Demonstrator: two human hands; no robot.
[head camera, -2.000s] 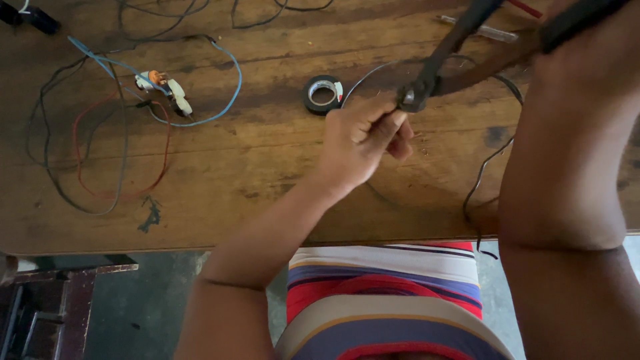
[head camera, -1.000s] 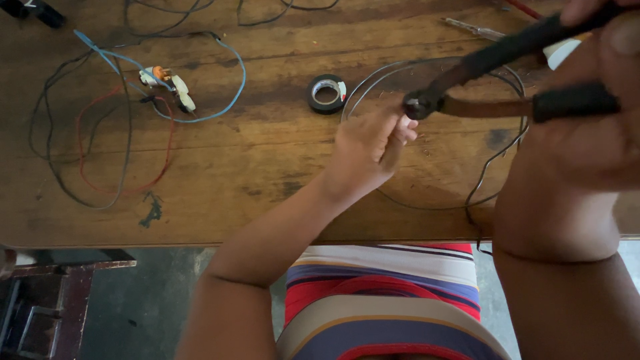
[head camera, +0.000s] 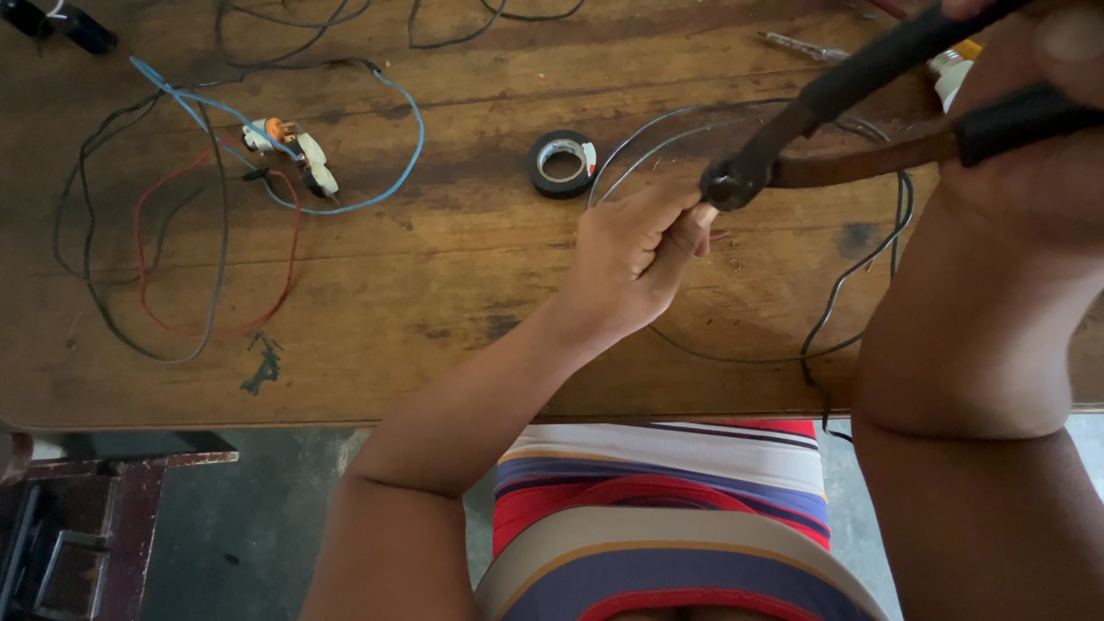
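Observation:
My left hand (head camera: 634, 250) pinches a thin black wire (head camera: 832, 306), its fingertips right at the jaws of a pair of pliers or cutters (head camera: 733, 177). The held part of the wire is hidden by the fingers; the rest loops over the wooden table to the right. At the upper right my right hand (head camera: 1035, 129) grips the tool's black-sleeved handles, which stand apart. The jaws meet the left fingertips, and whether they bite on the wire cannot be seen. A roll of black electrical tape (head camera: 562, 164) lies left of the tool, beside the wire loops.
On the left lie a blue wire (head camera: 418, 142), a red wire (head camera: 293, 259) and black wires around small white and orange electrical fittings (head camera: 315, 164). A clear-handled screwdriver (head camera: 802, 45) and a white bulb (head camera: 949, 78) are at the upper right. The table's near edge (head camera: 259, 425) runs before me.
The tool's handles have spread apart compared with two seconds ago, and the right hand has shifted. The left hand still pinches near the jaws. More of the wire loops and the bulb now show.

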